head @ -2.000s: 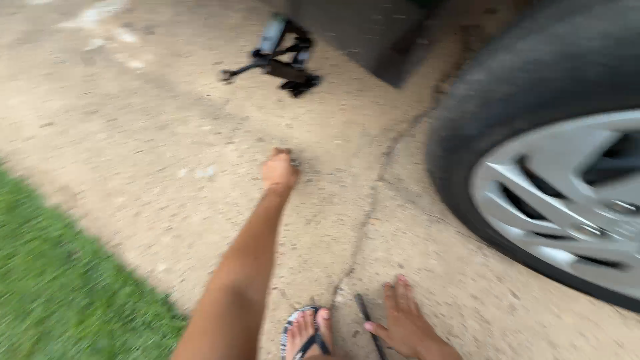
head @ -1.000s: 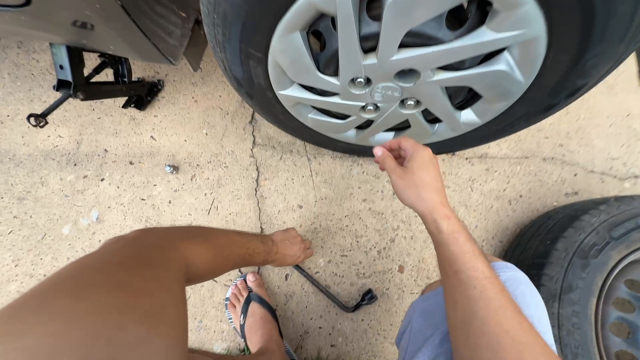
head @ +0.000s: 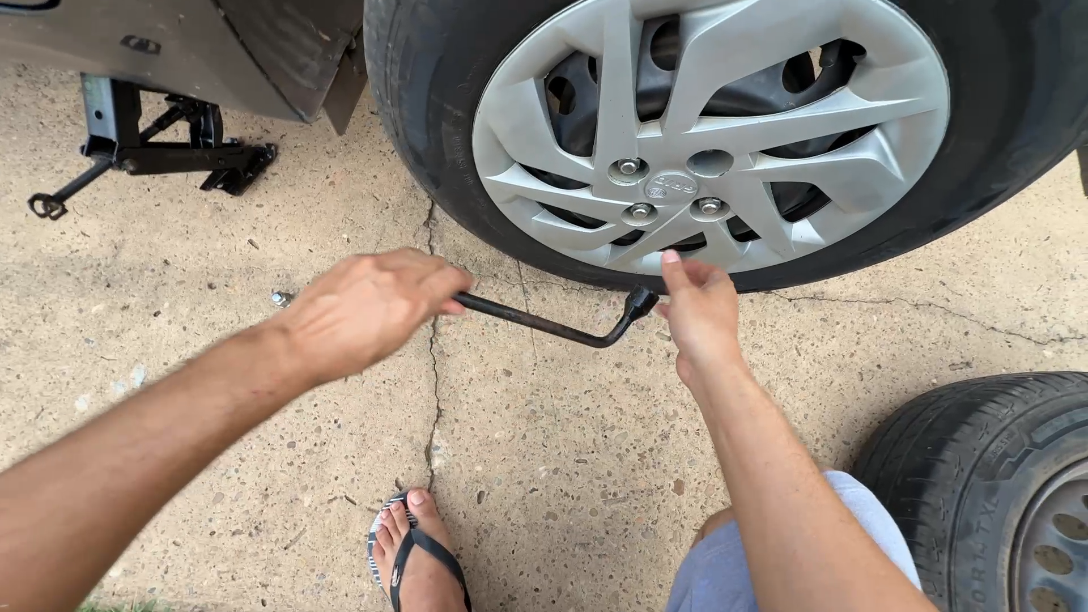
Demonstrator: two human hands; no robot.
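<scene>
My left hand (head: 378, 302) grips the straight end of a black L-shaped lug wrench (head: 544, 323), held in front of the tire. Its socket end points up and right, close to the fingers of my right hand (head: 701, 306). That hand is partly curled just below the rim; whether it touches the socket or holds anything cannot be told. Above both hands stands the car's wheel with a silver hubcap (head: 722, 119). Several wheel bolts, one of them the lower right bolt (head: 710, 206), sit around the hub, and the upper right hole (head: 710, 162) shows no bolt.
A black scissor jack (head: 178, 157) stands under the car's sill at the upper left. One loose wheel bolt (head: 281, 298) lies on the cracked concrete beyond my left wrist. At the lower right lies another wheel with a steel rim (head: 1050, 544). My sandalled foot (head: 421, 552) is below.
The lug wrench, low beside my foot a second ago, has been lifted by my left hand toward the tire. My right hand has stayed near the hubcap's lower edge.
</scene>
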